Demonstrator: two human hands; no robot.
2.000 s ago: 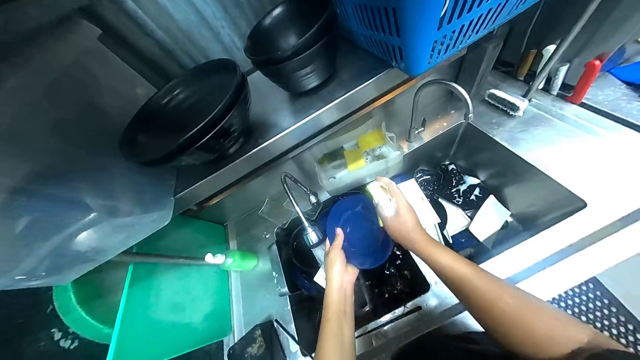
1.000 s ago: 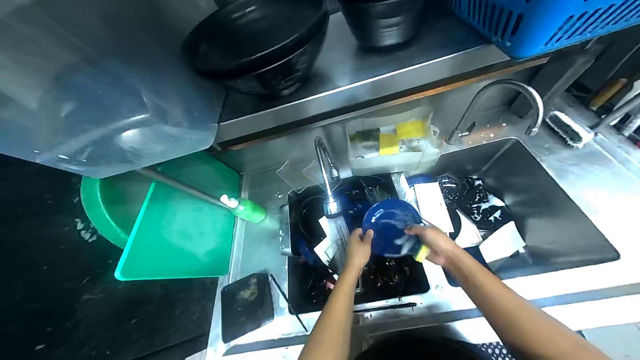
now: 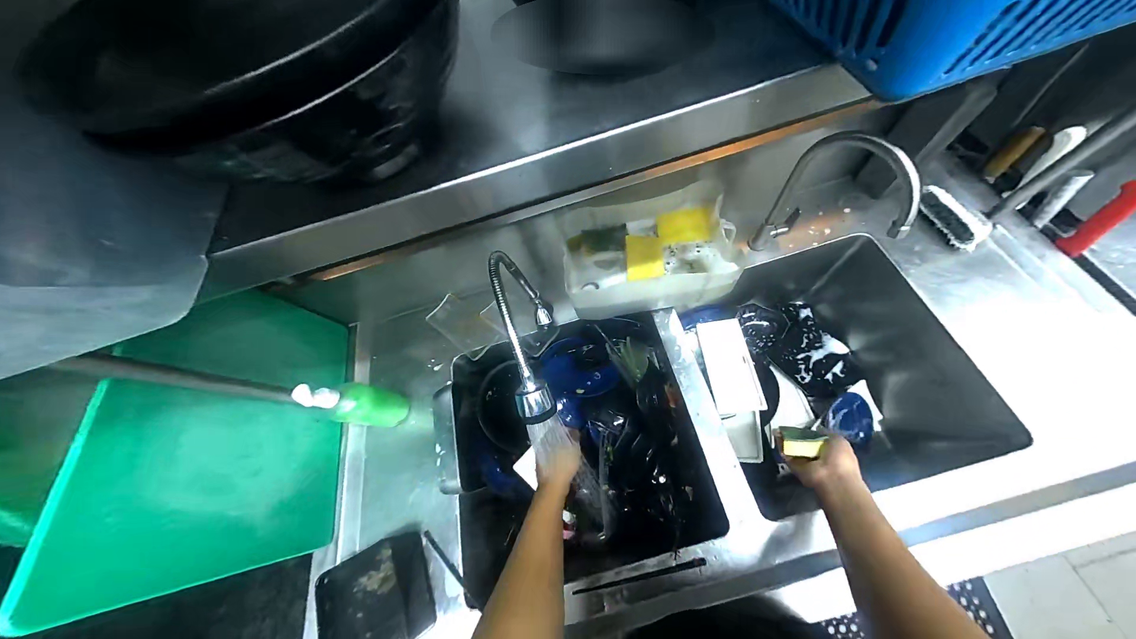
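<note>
Water runs from the spray head of a flexible faucet (image 3: 535, 401) onto my left hand (image 3: 557, 463), which is over the left sink among dark and blue dishes; whether its fingers grip anything cannot be told. My right hand (image 3: 827, 461) holds a yellow and green sponge (image 3: 803, 442) over the right sink. Touching or just beside that hand is a small blue bowl (image 3: 849, 417) with suds on it. Soapy black dishes (image 3: 812, 346) and white rectangular plates (image 3: 730, 366) lie in the right sink. A blue plate (image 3: 581, 366) rests in the left sink.
A plastic tub (image 3: 657, 288) with sponges stands behind the sinks. A second faucet (image 3: 834, 146) arches over the right sink. Black bowls (image 3: 355, 115) and a blue basket (image 3: 994, 44) sit on the shelf. At left are a green board (image 3: 204, 461), a green bottle (image 3: 373, 406) and a black tray (image 3: 377, 590).
My hands have moved apart: the left is under the running water, the right has gone to the right sink with the sponge. The blue bowl both hands held earlier is no longer between them.
</note>
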